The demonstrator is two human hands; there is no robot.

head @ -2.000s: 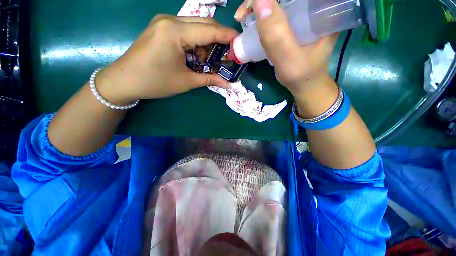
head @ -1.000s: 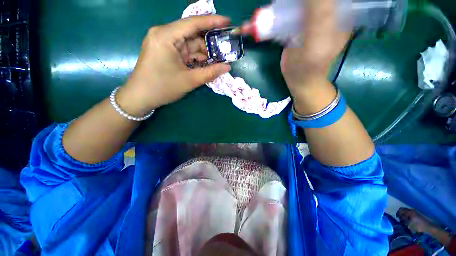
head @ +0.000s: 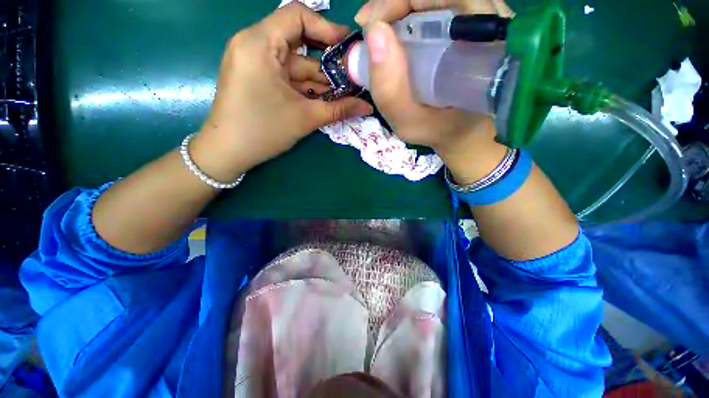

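Note:
My left hand holds a small black device housing between thumb and fingers above the bench. My right hand grips a fat translucent dispensing syringe with pale contents. The syringe's front end is at the housing; its needle tip is hidden. A green cap sits at the barrel's rear, with a clear air hose curving from it. A dark cylindrical piece lies along the barrel.
A white tissue strip with reddish marks lies on the dark green bench below the hands. A crumpled white tissue lies at the right. A ribbed dark block stands at the far left. Small scraps lie at the top right.
The right hand has brought the syringe back to the housing, turning its green cap and hose into fuller view. The left hand has tilted the housing.

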